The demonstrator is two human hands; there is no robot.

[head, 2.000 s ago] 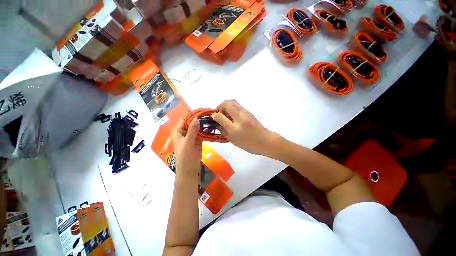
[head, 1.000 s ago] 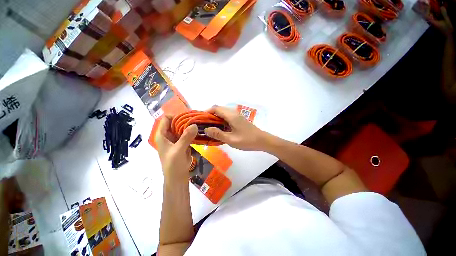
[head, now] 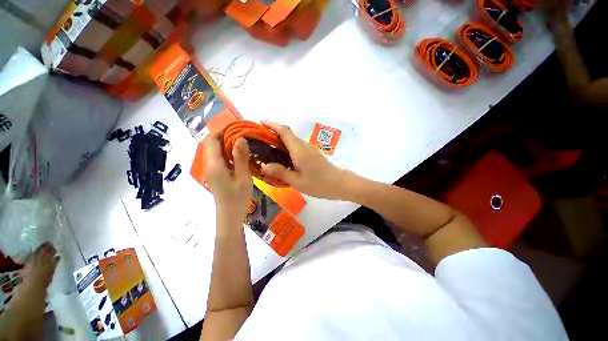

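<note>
An orange cable coil [head: 250, 136] with black parts in its middle is held between my two bare hands. My left hand [head: 230, 166] grips its left side, thumb on the black parts. My right hand [head: 303, 166] grips its right side. Below the coil, an orange and black printed carton [head: 287, 230] lies on the white table, partly hidden by my hands. A second carton blank [head: 190, 96] lies beyond it, up and to the left. A small orange card with a square code [head: 325, 138] lies right of my right hand.
Black hang tabs [head: 147, 166] lie heaped at left. Finished cartons [head: 115, 293] stand at lower left, near another person's hand [head: 41, 266]. Stacked cartons [head: 110, 40] and a grey-white sack [head: 63, 133] are at the back left. Bagged coils [head: 447, 62] lie at upper right, near another person's arm [head: 573, 60].
The coil has been turned and tilted in my hands. The orange code card has come into view on the table. Another person's hand has appeared at lower left. The view has shifted.
</note>
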